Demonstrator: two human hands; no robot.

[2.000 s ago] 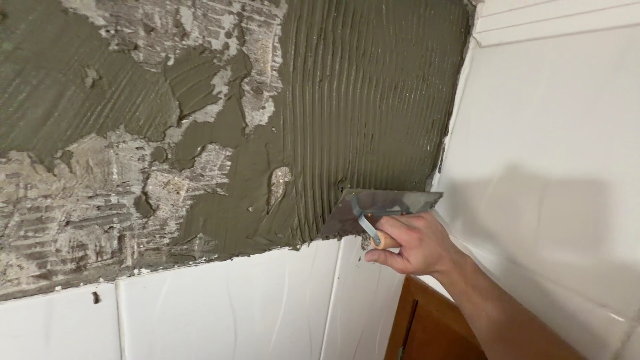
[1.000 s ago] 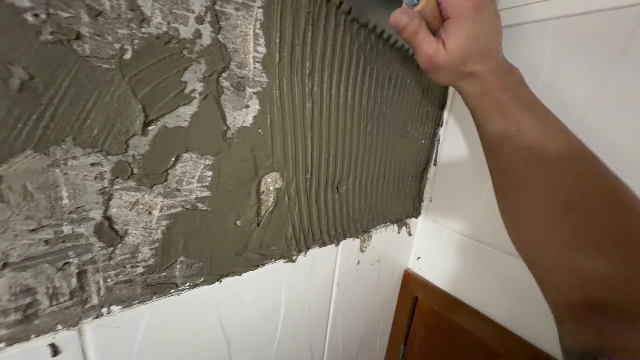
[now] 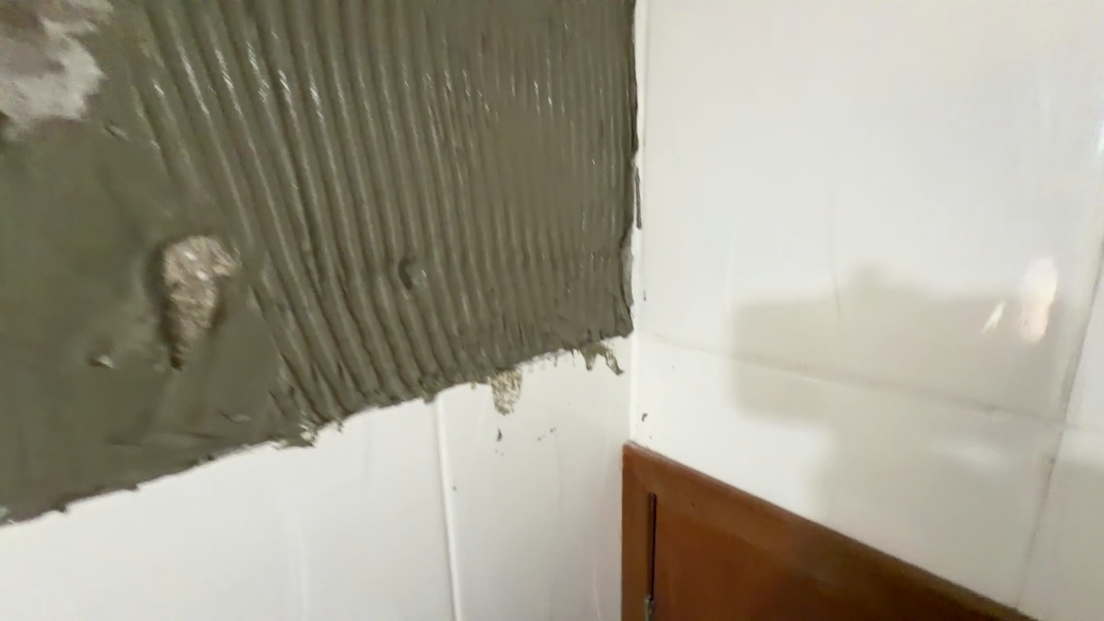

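Observation:
Neither my left hand nor my right hand shows in the head view now, and the notched trowel is out of sight too. Grey-green tile adhesive point(image 3: 483, 207) covers the wall at the upper left and centre, combed into mostly vertical ridges that run up to the corner. On the left the adhesive point(image 3: 60, 285) lies flatter, around a bare rough patch point(image 3: 194, 285). Another bare patch of old wall point(image 3: 52, 78) shows at the top left. Small smears of adhesive point(image 3: 507, 390) hang over the top of the white tiles below.
White wall tiles point(image 3: 371, 509) run beneath the adhesive's ragged lower edge. The adjoining white tiled wall point(image 3: 819, 172) stands at the right, with a soft shadow on it. A brown wooden cabinet point(image 3: 776, 561) sits in the corner at the bottom right.
My right hand with the trowel moved from the lower edge of the adhesive up to the top, then out of view. The view has come closer to the corner.

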